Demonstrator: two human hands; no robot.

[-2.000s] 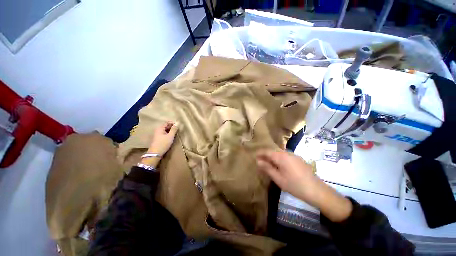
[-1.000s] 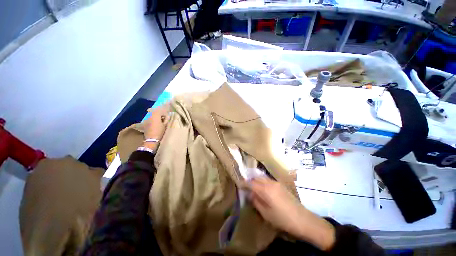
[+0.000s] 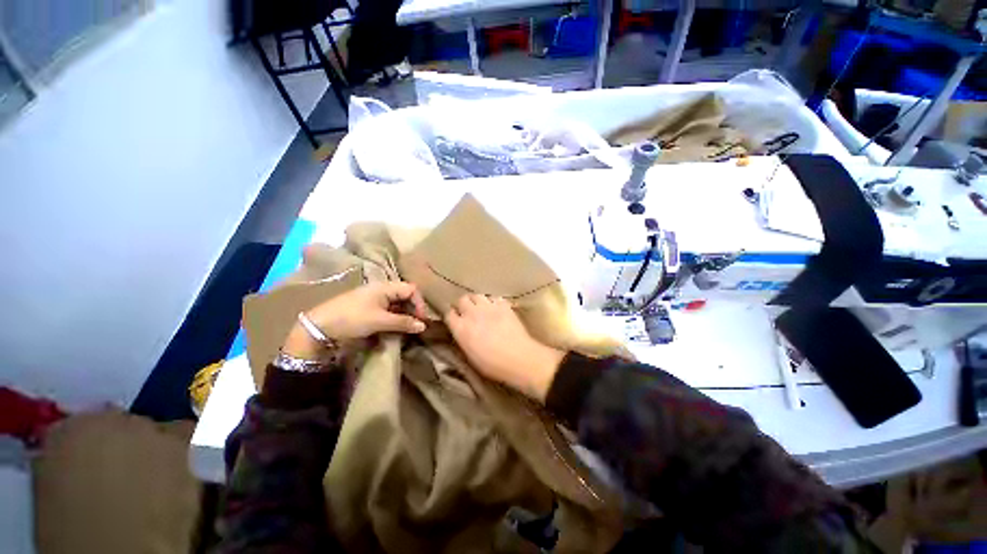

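A tan garment piece [image 3: 433, 444] lies bunched over the table's front left and hangs over its front edge. A dark overlocked seam line curves across its upper flat part. My left hand [image 3: 368, 314], with a bracelet at the wrist, pinches the cloth near the middle of the heap. My right hand [image 3: 498, 341] is just right of it, fingertips on the cloth below the curved seam. The fingertips of both hands are close together, and the cloth between them is partly hidden. The white sewing machine [image 3: 639, 243] stands to the right, with no cloth seen under its foot.
A black phone [image 3: 855, 363] and a white pen-like tool [image 3: 788, 373] lie right of the machine's needle area. A black cloth band [image 3: 828, 216] drapes over the machine arm. Plastic bags [image 3: 476, 152] and tan cloth fill the trough behind. A black stool [image 3: 292, 65] stands at back left.
The view has shifted. My right hand has moved up and left to beside my left hand, which has moved inward. The white cloth seen near my right hand no longer shows there.
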